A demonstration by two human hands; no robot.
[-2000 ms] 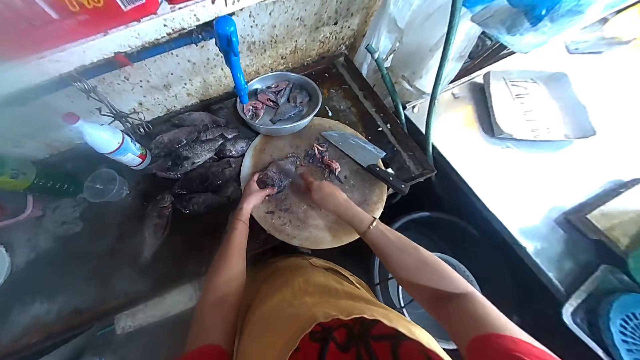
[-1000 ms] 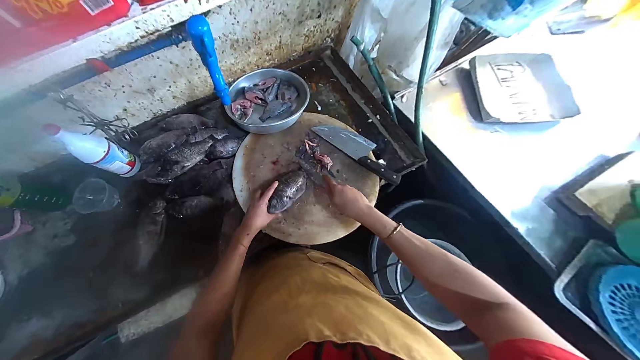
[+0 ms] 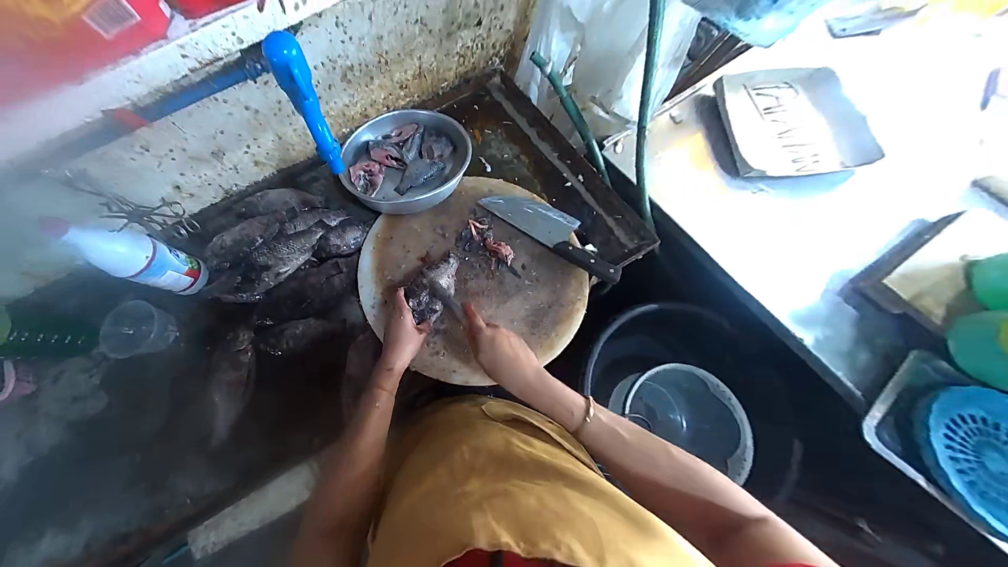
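My left hand (image 3: 405,335) holds a dark whole fish (image 3: 433,285) near the left side of a round cutting board (image 3: 543,315). In my right hand (image 3: 498,346) is a small knife (image 3: 449,301), its blade against the fish; most of its handle is hidden by my fingers. Fish guts (image 3: 498,249) lie on the board beyond the fish. A cleaver (image 3: 539,224) with a dark handle rests across the board's upper right edge. Behind the board stands a metal bowl (image 3: 409,203) with several cut fish pieces (image 3: 420,173).
Several whole fish (image 3: 276,252) are heaped left of the board, beside a white bottle (image 3: 138,260) and a clear plastic cup (image 3: 138,329). A blue tap (image 3: 303,90) reaches towards the bowl. At the lower right, a pail (image 3: 693,417) stands inside a black tub (image 3: 614,339).
The fish has been turned in my left hand, and my right hand with the knife has come from beside the guts to the fish. The cleaver has stayed on the board.
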